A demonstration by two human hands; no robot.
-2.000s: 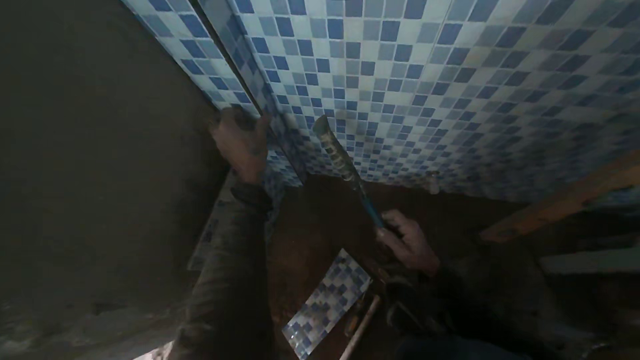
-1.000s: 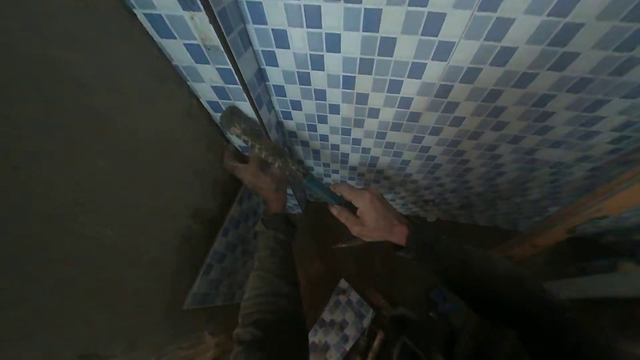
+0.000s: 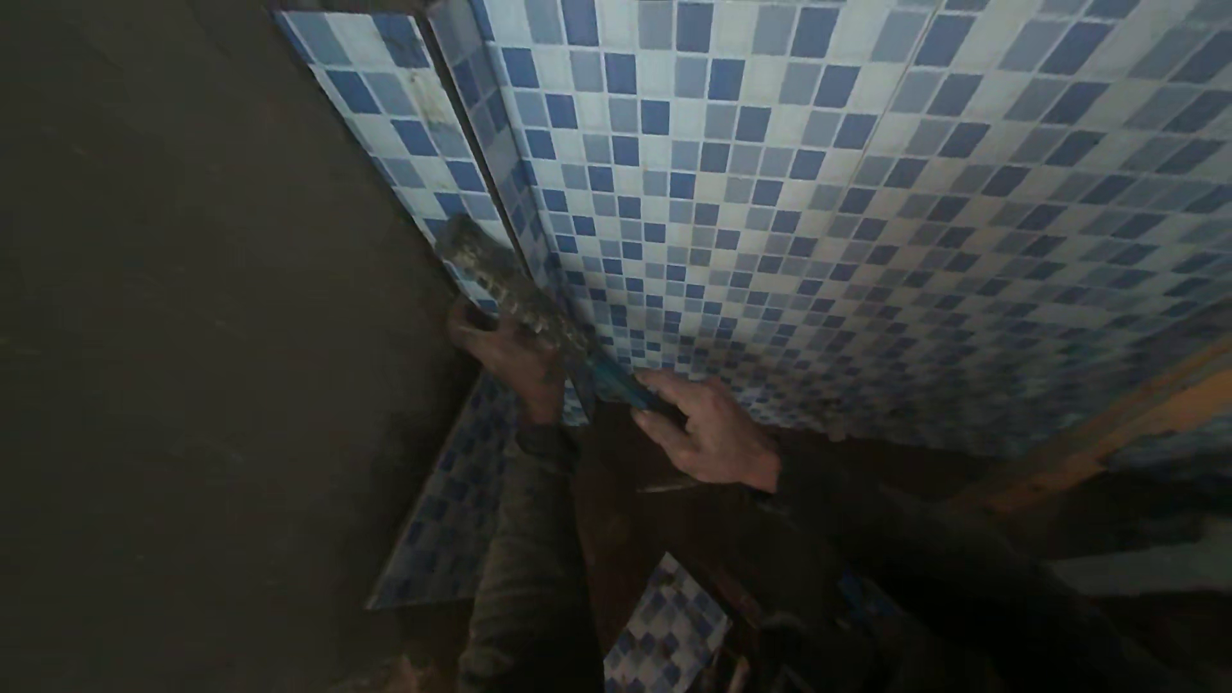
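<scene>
My right hand (image 3: 712, 428) is closed around the blue handle of a mortar-crusted trowel (image 3: 515, 294). The tool slants up and left, its blade end over the narrow strip of blue-and-white mosaic-pattern tile (image 3: 385, 106) beside the dark corner gap. My left hand (image 3: 510, 356) is at the lower part of that strip, thumb and fingers at its edge, partly behind the tool. Whether it grips the tile cannot be told. The tiled wall (image 3: 751, 192) stands to the right of the corner.
Bare grey plastered wall (image 3: 192, 337) fills the left side. A tile piece (image 3: 443, 500) leans low beside my left forearm, and a cut piece (image 3: 669, 626) lies on the floor. At the right, an orange-brown wooden plank (image 3: 1116, 433) slants near the tiled wall.
My right hand has brought the trowel up and left from the open space beside the corner onto the narrow tile strip, next to my left hand. The view has shifted somewhat.
</scene>
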